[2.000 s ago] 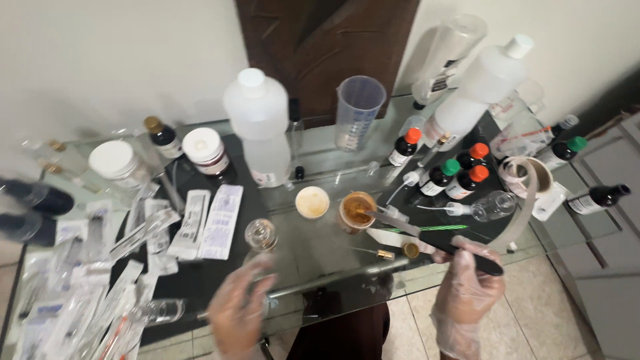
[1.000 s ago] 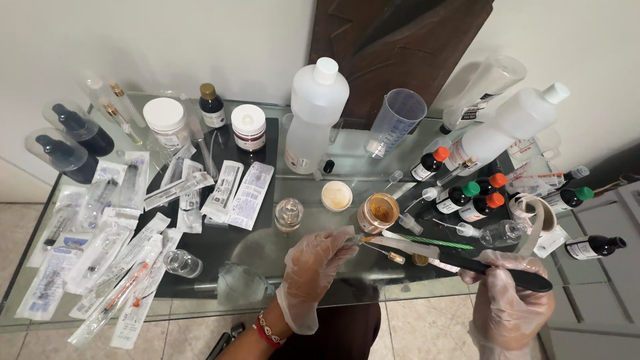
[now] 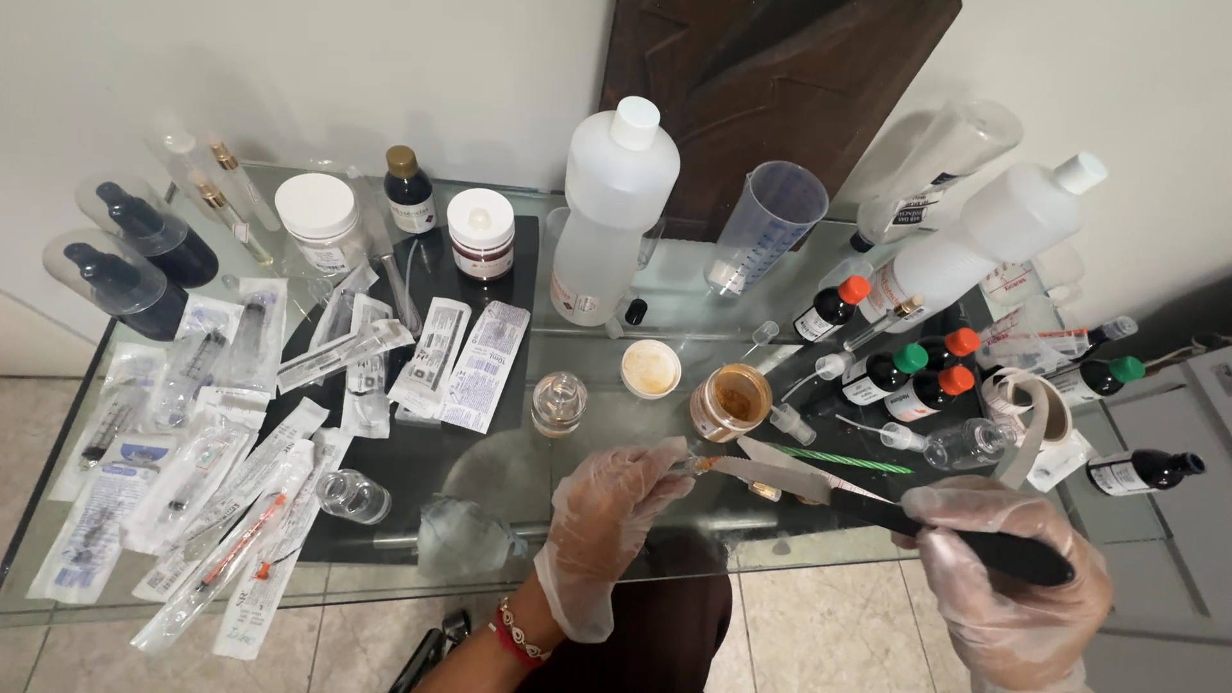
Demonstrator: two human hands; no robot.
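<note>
Clear plastic gloves cover both hands. My right hand (image 3: 1011,577) grips the black handle of a table knife (image 3: 789,481), its blade pointing left with orange-brown matter at the tip. The fingers of my left hand (image 3: 616,510) are pinched around a small clear object (image 3: 691,464) at the knife tip; its exact kind cannot be told. Behind the blade stands an uncapped jar (image 3: 717,419) with orange-brown contents. Its likely lid, a white cap with pale residue (image 3: 651,369), lies to the left. A small round glass bottle (image 3: 558,405) stands farther left.
Packaged syringes (image 3: 212,452) cover the glass table's left side. Large white plastic bottles (image 3: 616,212) and a measuring beaker (image 3: 770,221) stand behind. Dark dropper-size bottles with red and green caps (image 3: 881,373), a tape roll (image 3: 1030,414) and a green striped stick (image 3: 847,460) are at right.
Two seconds ago the knife tip was at the jar's mouth and my left hand was apart from it. Since then my left hand has moved right, and its fingers meet the knife tip.
</note>
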